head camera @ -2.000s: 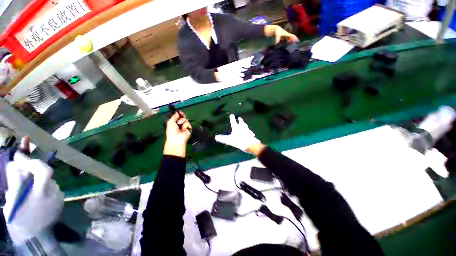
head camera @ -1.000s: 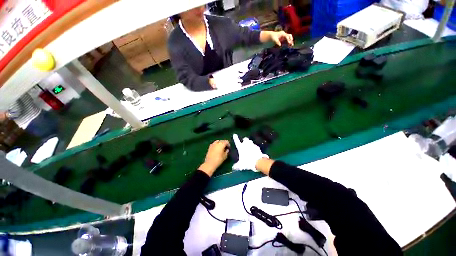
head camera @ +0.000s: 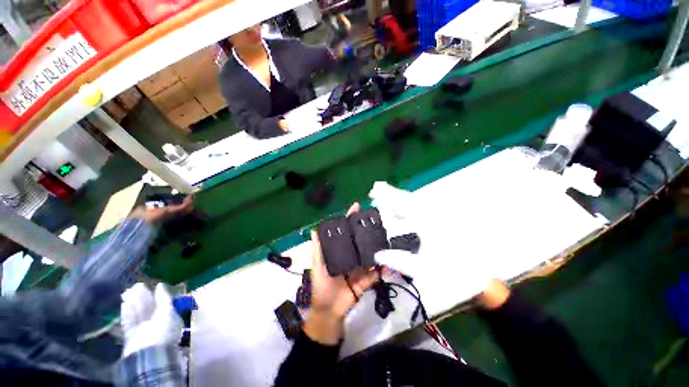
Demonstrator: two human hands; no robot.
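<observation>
My bare left hand (head camera: 336, 298) holds two black power adapters side by side, the left one (head camera: 338, 246) and the right one (head camera: 369, 237), with their prong sides up. My right hand (head camera: 442, 249), in a white glove, is just right of them with fingers spread; one fingertip is at the right adapter's lower edge. The glove blends into the white table. A small black unit (head camera: 404, 242) shows between its fingers. Black cables (head camera: 384, 298) hang below the adapters. Another black adapter (head camera: 288, 319) lies left of my left wrist.
The green conveyor belt (head camera: 249, 208) carries dark units. A neighbour's gloved hand (head camera: 149, 317) and plaid sleeve are at left. A person (head camera: 264, 83) sits opposite beside a black pile (head camera: 363, 94). A clear bottle (head camera: 563, 136) and large black box (head camera: 623, 136) are at right.
My hands have come back from the belt to above the white table. My left hand now holds two adapters. The view has shifted to the right, and a neighbour's arm reaches over the belt.
</observation>
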